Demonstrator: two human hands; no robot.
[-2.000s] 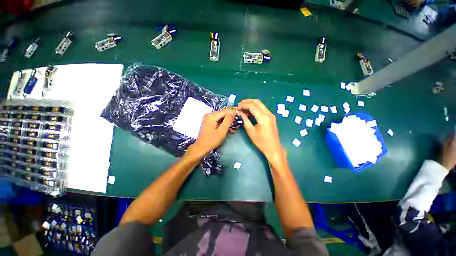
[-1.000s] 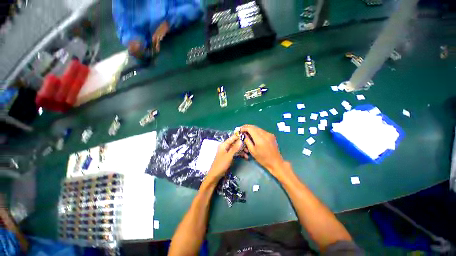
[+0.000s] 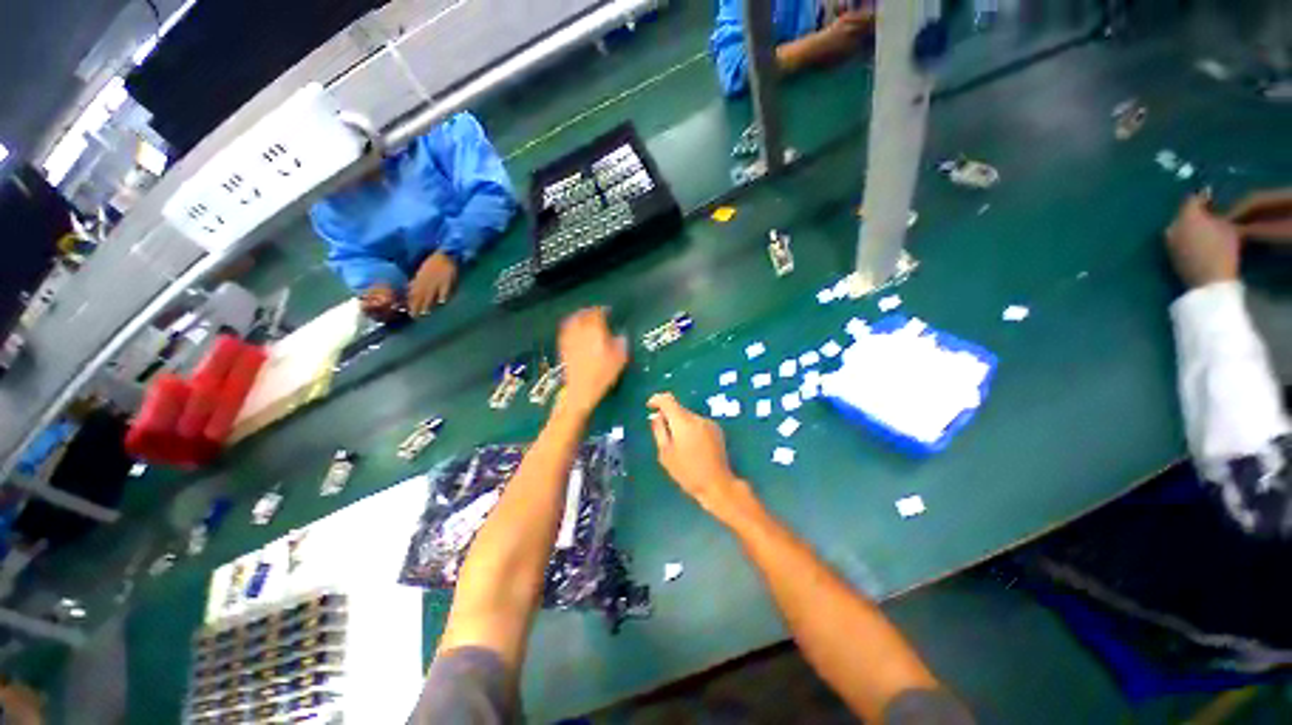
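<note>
My left hand [image 3: 591, 357] reaches over the black parts bag to the row of small units; its fingers touch or hover by a unit [image 3: 547, 383], and I cannot tell if it holds anything. My right hand [image 3: 690, 446] is over the green bench, right of the bag, fingers curled; whether something small is between them is hidden. The crinkled black parts bag [image 3: 469, 489] lies under my left forearm, small black parts heaped at its mouth [image 3: 624, 602]. The blue pad container [image 3: 918, 442] is heaped with white pads [image 3: 900, 380].
Loose white pads [image 3: 789, 368] lie left of the container. A grey post [image 3: 888, 156] stands behind it. A blister tray [image 3: 269, 663] lies on a white board [image 3: 386, 567]. Across are a black tray [image 3: 645, 213], red bins [image 3: 199, 404] and a person in blue [image 3: 425, 206]. Another person's sleeve [image 3: 1221, 368] is right.
My hands have parted: the left has moved forward to the units, the right is apart from it over the bench. The view has tilted and shifted, showing more across the bench.
</note>
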